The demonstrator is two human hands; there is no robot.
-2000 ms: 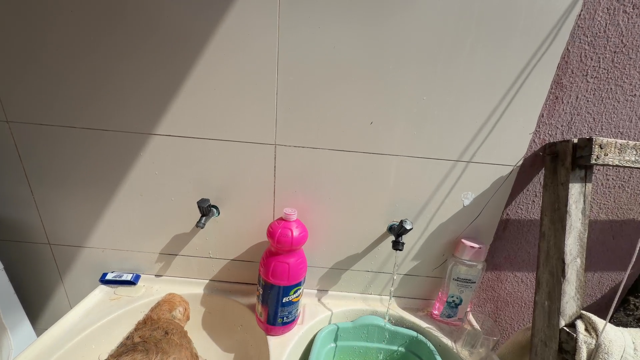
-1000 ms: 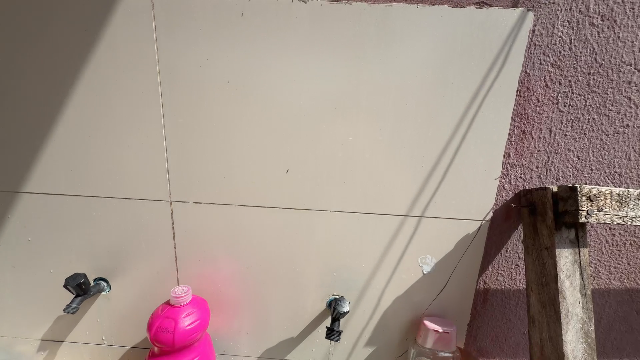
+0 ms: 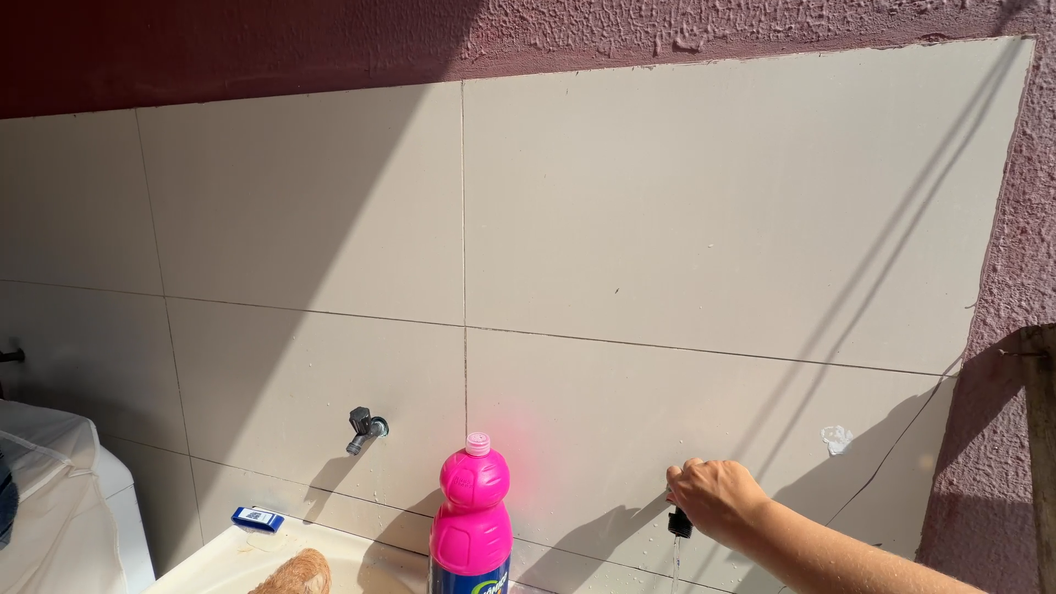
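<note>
My right hand (image 3: 716, 495) is closed over the handle of the right wall tap, reaching in from the lower right. The black spout of that tap (image 3: 680, 523) shows below the fingers, and a thin stream of water (image 3: 676, 565) falls from it. To the left stands a bright pink plastic bottle (image 3: 472, 536) with a clear pink cap and a blue label. A second black tap (image 3: 360, 429) sticks out of the tiled wall further left, with no water seen from it. My left hand is out of view.
The cream sink's rim (image 3: 206, 569) holds a small blue packet (image 3: 257, 519). A brown fibrous thing (image 3: 295, 573) lies in the sink's left part. A white covered appliance (image 3: 115, 495) stands at far left, a weathered wooden post (image 3: 1041, 412) at far right.
My right hand has come into view and taken hold of the right tap, which was untouched in the earlier frames. The view has shifted up and left; the green basin is out of sight.
</note>
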